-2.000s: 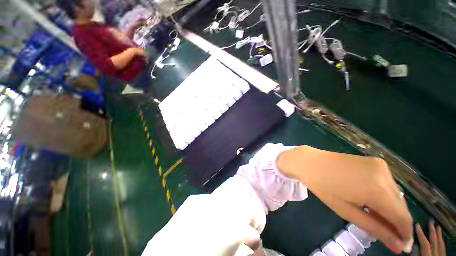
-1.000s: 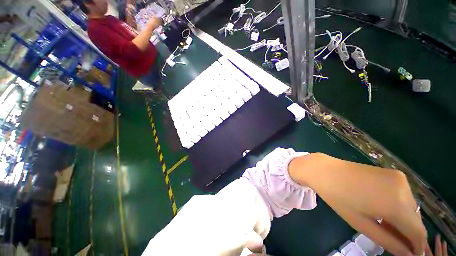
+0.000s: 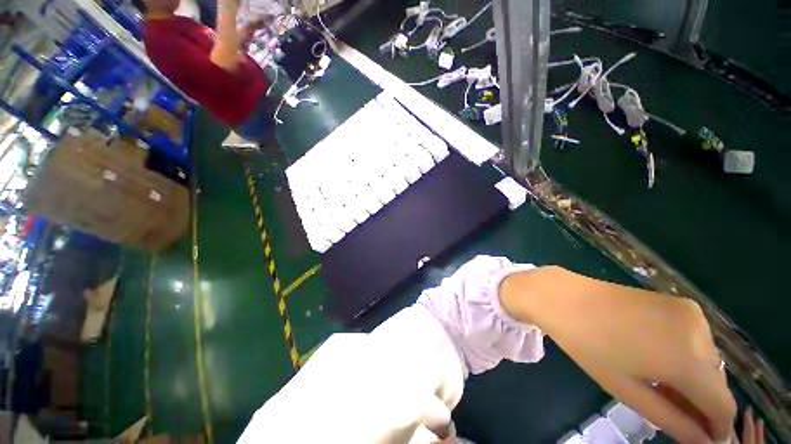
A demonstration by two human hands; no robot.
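Observation:
My left hand [image 3: 637, 347] comes out of a pale lilac sleeve cover and reaches to the lower right. Its fingers bend down at the lower edge, and I cannot tell what they hold. Only a few fingertips of my right hand [image 3: 753, 428] show in the bottom right corner, beside my left fingertips. A short row of white housing shells [image 3: 601, 431] lies below my left hand, cut off by the lower edge. A large grid of white shells [image 3: 364, 173] lies on a black tray [image 3: 412, 238] at the centre left.
A metal post [image 3: 522, 95] stands on a worn rail [image 3: 624, 247]. Beyond it, white cables with circuit boards and a white case [image 3: 738, 161] lie on the dark green belt [image 3: 694, 217]. A small white piece [image 3: 511, 192] lies by the post. A person in red [image 3: 204, 69] is at upper left.
My left hand has shifted slightly right and down in the picture, and less of my right hand and the near shell row shows. The person in red has raised an arm.

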